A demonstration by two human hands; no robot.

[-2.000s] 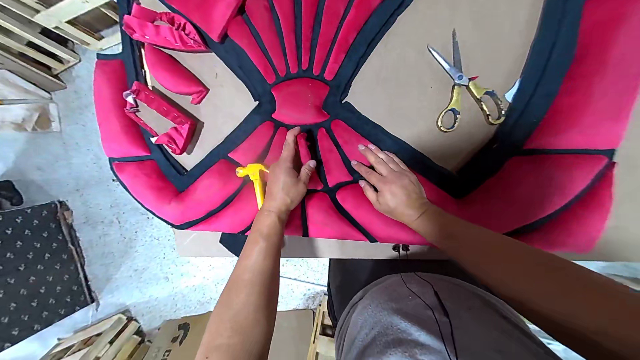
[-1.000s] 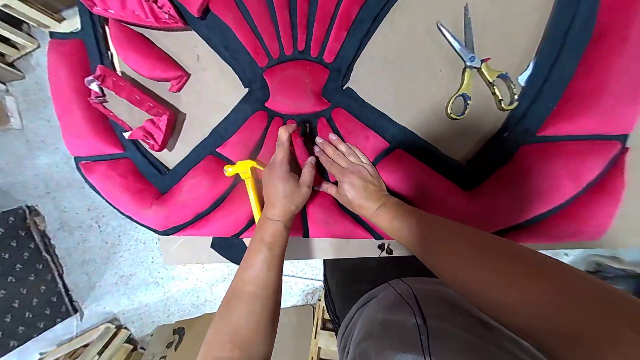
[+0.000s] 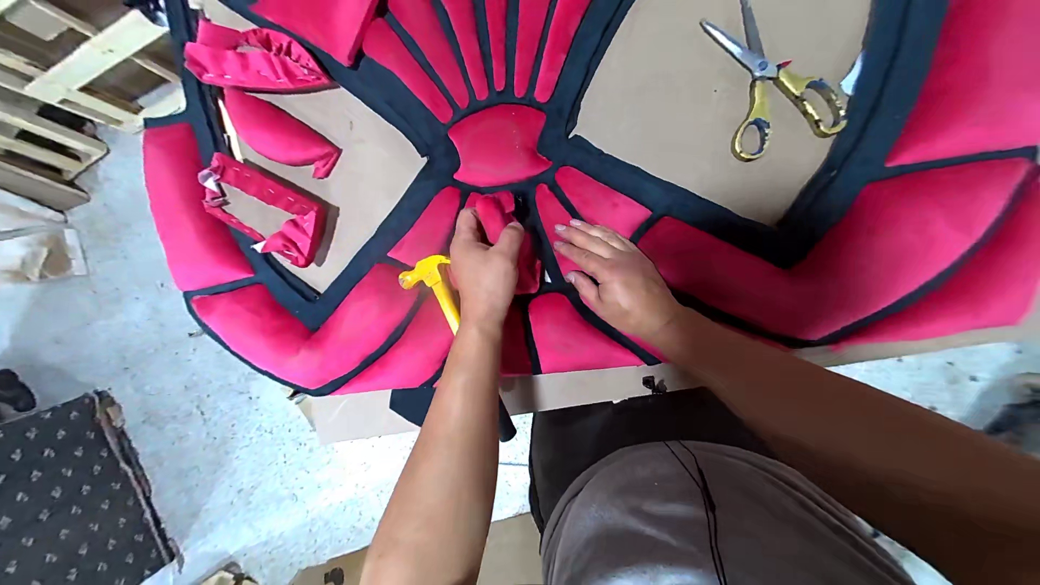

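Note:
Below the centre pad (image 3: 500, 145) of a red and black upholstered panel, my left hand (image 3: 486, 264) pinches the upper end of a narrow red padded piece (image 3: 496, 213). That end stands raised out of its slot, and a dark gap shows on its right. My right hand (image 3: 613, 272) lies palm down on the red padding just to the right, fingers spread and holding nothing. A yellow hammer (image 3: 435, 280) rests on the panel beside my left hand, its handle partly under my left forearm. Scissors with yellow handles (image 3: 760, 77) lie spread on the bare board at the upper right.
Several loose red fabric-covered pieces (image 3: 280, 138) lie at the panel's left opening. Wooden pallets (image 3: 89, 65) stand at the upper left, and a dark patterned piece (image 3: 69, 487) is on the floor at the lower left. The panel's board edge (image 3: 585, 386) runs close to my body.
The narrow red piece's upper end now stands raised in my left hand; earlier it lay lower in the slot. My right hand came in beside the left, then moved back to the right.

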